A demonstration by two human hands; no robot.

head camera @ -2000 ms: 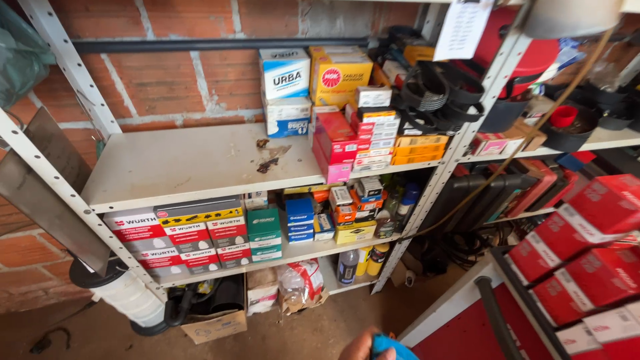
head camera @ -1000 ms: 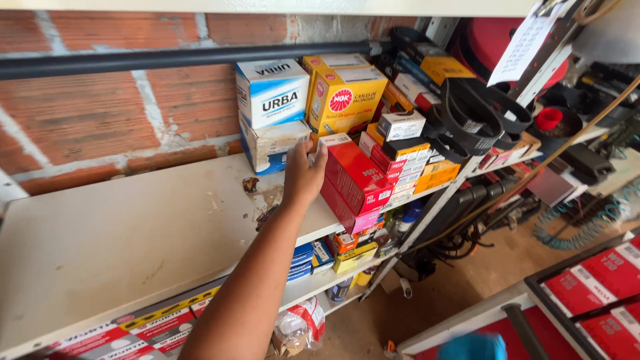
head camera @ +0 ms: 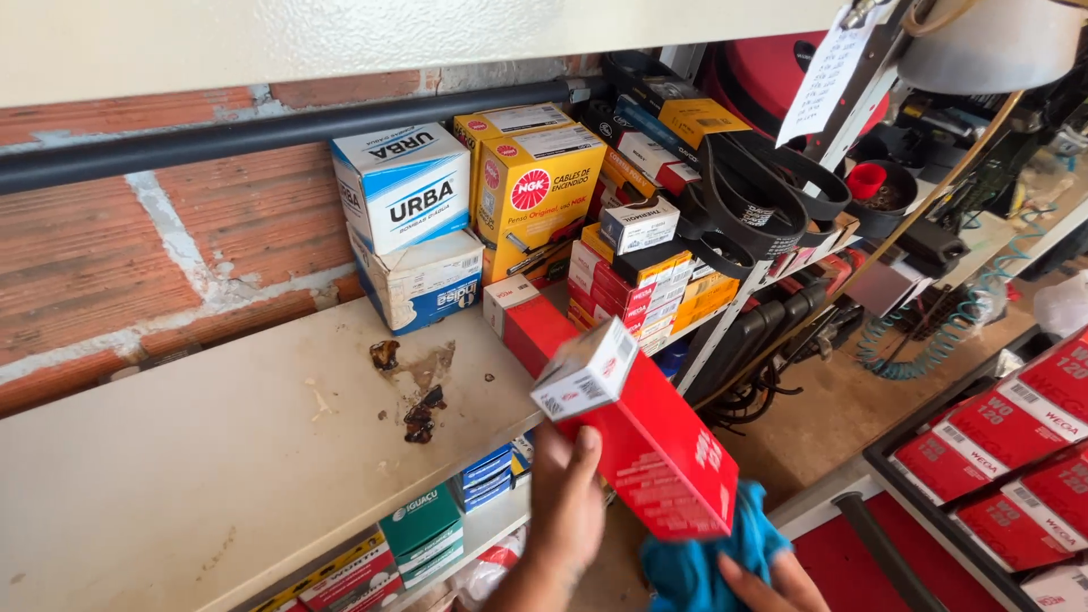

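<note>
My left hand grips one end of a long red cardboard box with a white end, tilted in front of the shelf edge. My right hand holds a blue cloth against the lower end of this box. Another red box lies on the metal shelf, beside a worn white and blue box that has a URBA box on top. Yellow NGK boxes stand just to the right. Dark, sticky-looking residue marks the shelf surface.
Small boxes are stacked by black rubber belts near the perforated upright. A shelf above crosses the top of view. Below are more boxes. At right, a tray cart carries red WEGA boxes.
My left hand, earlier reaching at the red boxes on the shelf, now has one lifted off and in front of the shelf. The blue cloth has come up against it. The view has moved closer.
</note>
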